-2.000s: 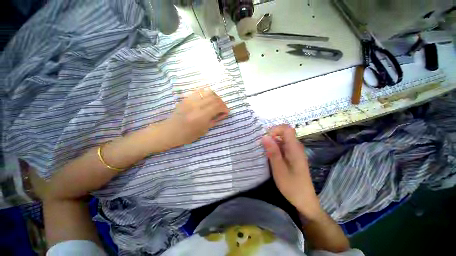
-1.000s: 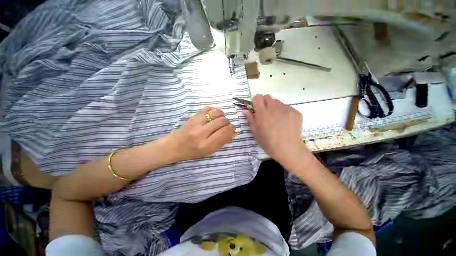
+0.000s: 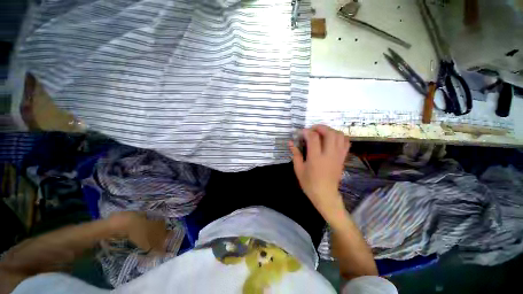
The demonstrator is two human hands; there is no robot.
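Observation:
A striped garment piece (image 3: pixel 229 86) covers the left of the machine table and hangs over its front edge. Its folded edge (image 3: pixel 299 86) runs straight down from the small metal presser foot (image 3: pixel 295 14) at the top. My right hand (image 3: pixel 322 161) is at the lower end of this edge, with the cloth corner between thumb and fingers. My left hand (image 3: pixel 146 231) is blurred, low at the left, over a striped cloth bundle (image 3: pixel 149 178) below the table; its fingers are unclear. Thread snips (image 3: pixel 404 70) lie on the table beside the shears.
Black-handled shears (image 3: pixel 453 89), an orange-brown stick (image 3: pixel 428 103), a small black object (image 3: pixel 504 99) and a thin metal tool (image 3: pixel 378 31) lie at the right. A brown block (image 3: pixel 317 28) is beside the foot. More striped cloth (image 3: pixel 413 215) lies in a blue container (image 3: pixel 407 265) below the table.
My left hand has left the garment and moved down to the lower left. The snips have left my right hand and lie by the shears. My right hand is lower, at the cloth's edge.

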